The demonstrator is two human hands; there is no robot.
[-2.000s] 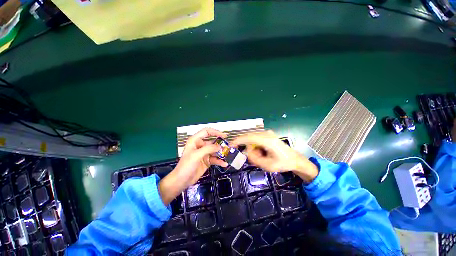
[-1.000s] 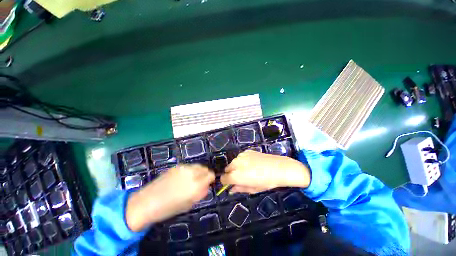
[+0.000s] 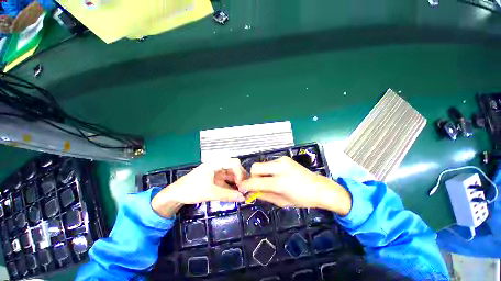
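Observation:
My left hand (image 3: 200, 185) and my right hand (image 3: 294, 185) meet at the fingertips over the black blister tray (image 3: 211, 242). A short part of a yellow tool (image 3: 251, 196) shows at my right fingertips, held in my right hand. My left fingers are curled; whether they hold a unit is hidden. The tray has dark rounded-square units in its pockets, one pale-outlined unit (image 3: 264, 251) turned like a diamond. A pale striped sheet (image 3: 247, 137) lies flat behind the tray, its near edge hidden by my left hand and the tray.
A second striped sheet (image 3: 386, 133) lies slanted at right. Loose dark pieces (image 3: 450, 127) and a white power strip (image 3: 467, 200) lie further right. Another black tray (image 3: 49, 211) and a grey bar with cables (image 3: 60, 134) are at left. Yellow paper (image 3: 143, 16) and another person's hand (image 3: 26, 19) are top left.
Two seconds ago my left hand held an open unit with a pale square; that unit no longer shows. Since one second ago my hands have come together at the fingertips. The camera view has also shifted.

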